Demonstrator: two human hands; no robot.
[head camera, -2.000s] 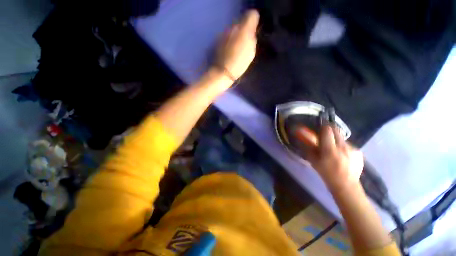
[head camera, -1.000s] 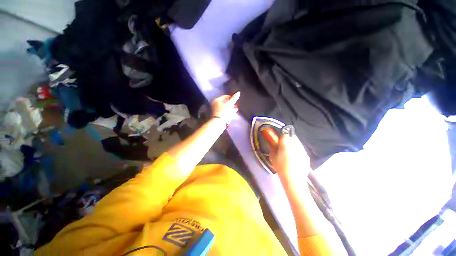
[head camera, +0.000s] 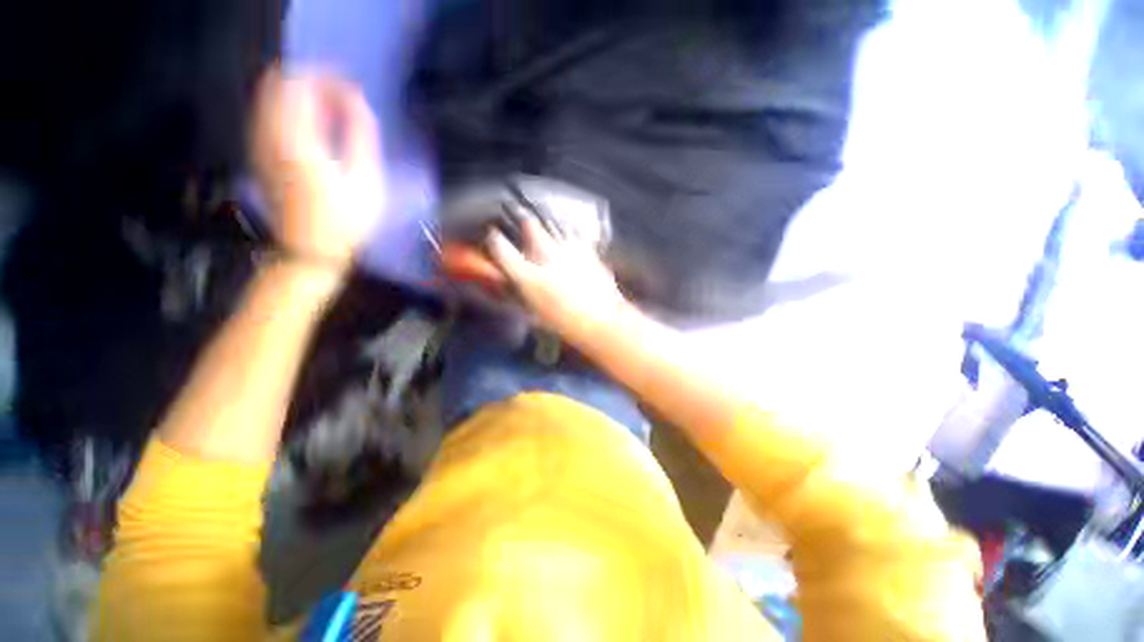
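Note:
The steam iron (head camera: 571, 211) is blurred at the near edge of the pale table cover (head camera: 395, 176). My right hand (head camera: 552, 270) is closed around its reddish-brown handle. The iron's pale pointed plate shows beyond my fingers, at the near edge of the black garment (head camera: 652, 138). My left hand (head camera: 316, 163) is raised over the left strip of the table cover, blurred, its fingers curled; whether it holds anything cannot be told. The garment spreads dark and wrinkled across the upper middle of the view.
A black heap (head camera: 126, 226) lies along the left side. Blurred scraps (head camera: 389, 364) are below the table's edge. The table's right side is glaring white. A dark bar or rail (head camera: 1060, 399) stands at the right. A pale brown carton (head camera: 750, 539) shows at lower right.
The view has turned right, so the table and garment sit further left. The iron has moved to the garment's near edge, and my left hand has lifted away from the garment's corner. The picture is more blurred.

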